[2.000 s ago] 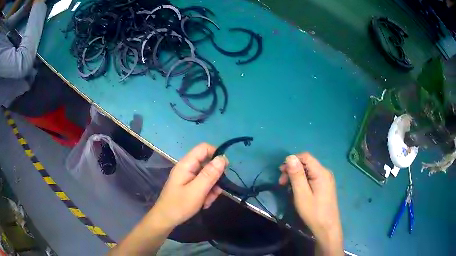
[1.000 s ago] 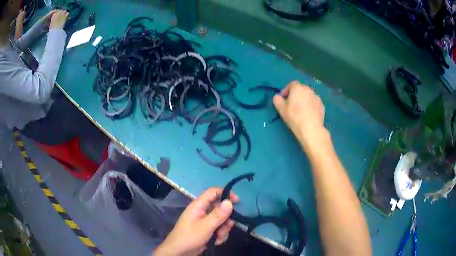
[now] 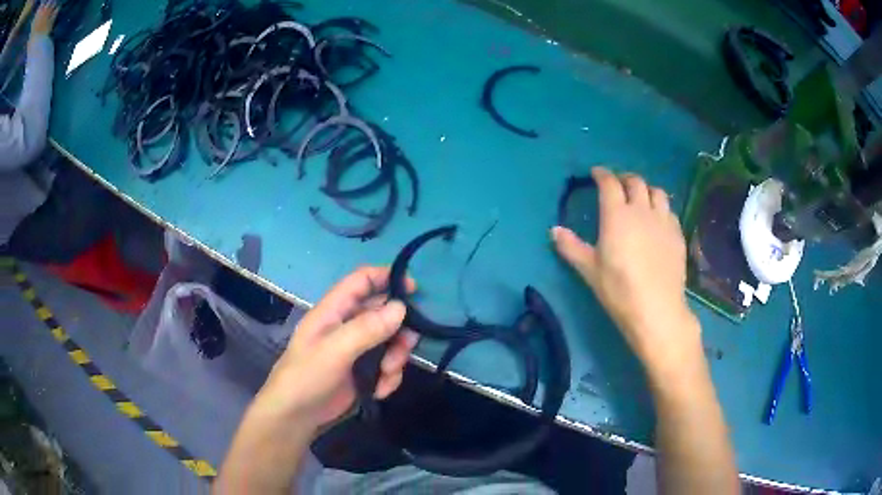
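My left hand (image 3: 353, 338) holds a black headband assembly (image 3: 549, 353) by the curved yoke (image 3: 411, 266) at its end, over the bench's near edge. A thin dark cable (image 3: 466, 266) stands up from the assembly. My right hand (image 3: 629, 242) holds a black C-shaped trim (image 3: 569, 201) between thumb and fingers, to the right of the assembly; the fingers hide part of it. Another C-shaped trim (image 3: 491, 100) lies alone on the bench. A tangled pile of C-shaped trims (image 3: 242, 87) lies at the upper left.
The green press base (image 3: 711, 227) with a white fixture (image 3: 764, 235) stands at the right, with blue-handled pliers (image 3: 793, 372) below it. A black headband (image 3: 759, 68) lies on the green shelf. A plastic bag (image 3: 184, 329) hangs below the edge. A person's sleeve (image 3: 37, 97) shows at left.
My right hand has taken a C-shaped trim from the bench beside the pile and brought it back nearer to me. My left hand still holds the assembly. The view has shifted.
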